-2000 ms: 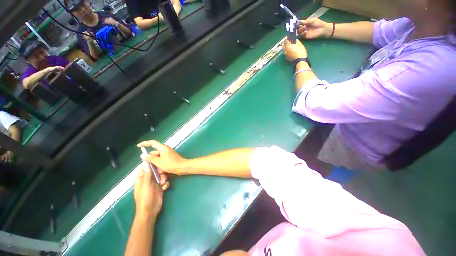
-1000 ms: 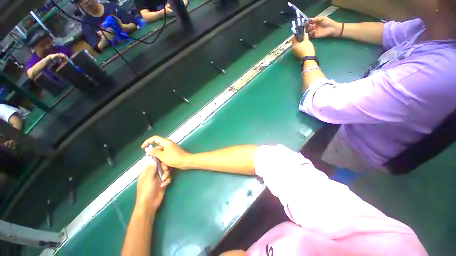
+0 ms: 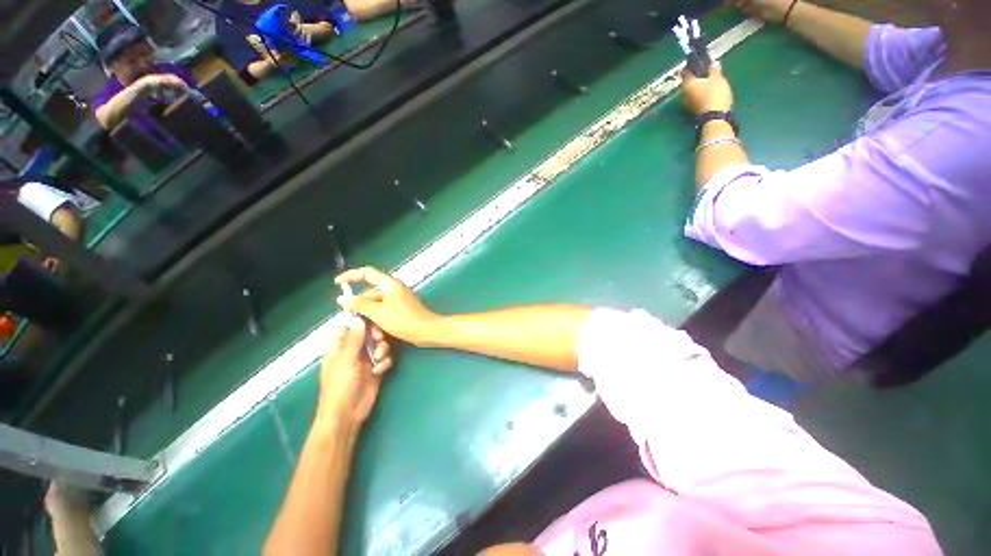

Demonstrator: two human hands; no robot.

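Observation:
A slim pen (image 3: 369, 345) slants between my two hands over the near edge of the rail. Its lower body shows silver-grey, and a pale tip (image 3: 347, 293) shows at the top by my fingers. My left hand (image 3: 350, 369) is closed around the pen's lower body, and its fingers hide part of it. My right hand (image 3: 389, 308) is pinched at the pale tip. Whether the tip is a separate cap cannot be told.
A white rail (image 3: 462, 234) divides the green bench (image 3: 511, 326) from the dark belt (image 3: 293, 261), which carries several single pens. A person in lilac (image 3: 837, 206) at right holds a batch of pens. A metal post (image 3: 76, 456) and another person's hand are at lower left.
The view has shifted, so the scene sits further right. My hands still hold the pen. The lilac-sleeved person's hands have moved apart, and another person's hand has appeared at lower left.

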